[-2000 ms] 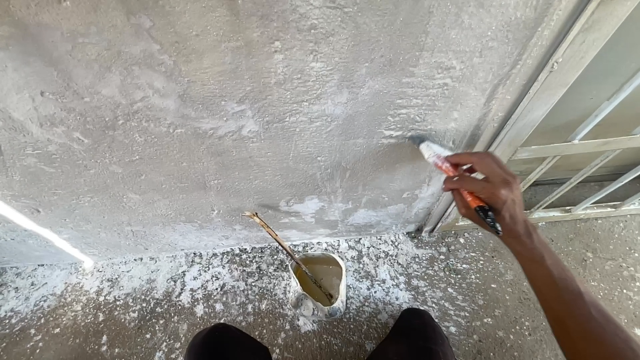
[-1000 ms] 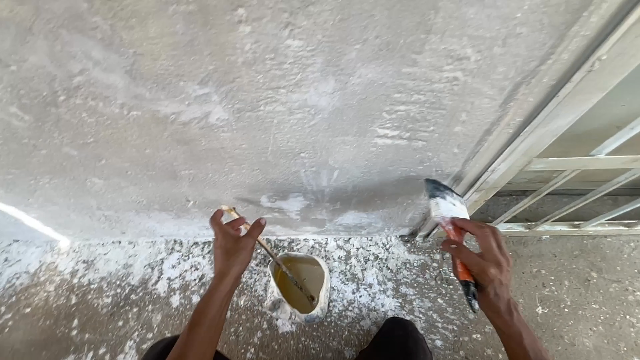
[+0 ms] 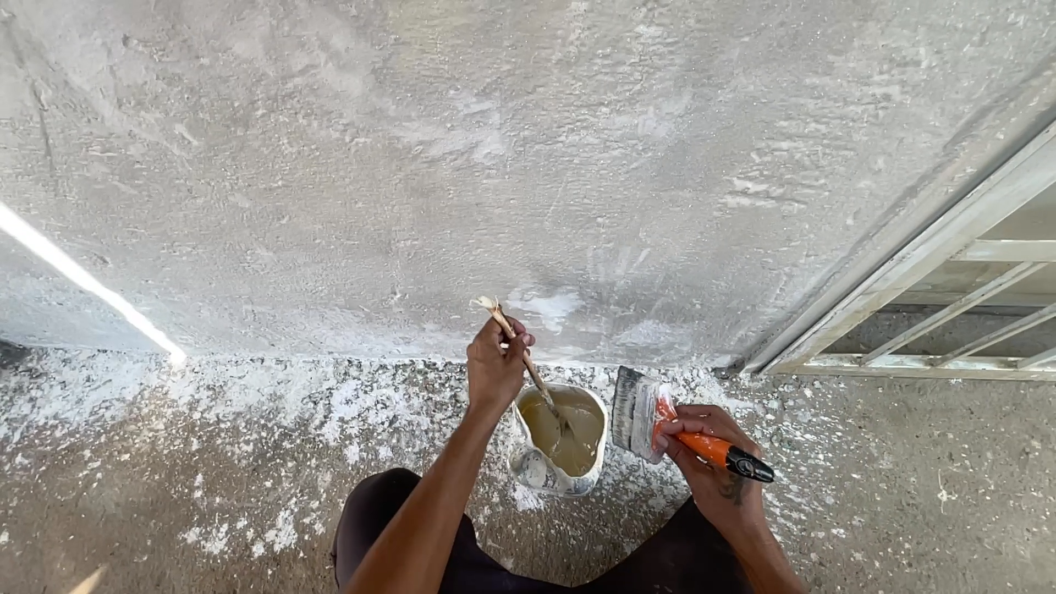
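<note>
My left hand (image 3: 497, 359) grips the upper part of a thin wooden stick (image 3: 536, 378), whose lower end dips into yellowish liquid. That liquid fills much of a cut-open white plastic container (image 3: 601, 450) on the floor. Just right of the container, my right hand (image 3: 709, 454) holds a wide flat paintbrush (image 3: 701, 445) by its orange and black handle. The brush's dark, white-smeared bristles point left toward the container and do not touch the wall.
A rough grey plastered wall (image 3: 412, 206) with white patches rises ahead. On the right stands a white metal grille (image 3: 916, 280) in a frame. White splashes cover the concrete floor (image 3: 330, 429) along the wall. My knees are at the bottom.
The brush was against the wall two seconds ago; my right hand has brought it down beside the container. My left hand, absent in the earliest frame, has taken hold of the stick.
</note>
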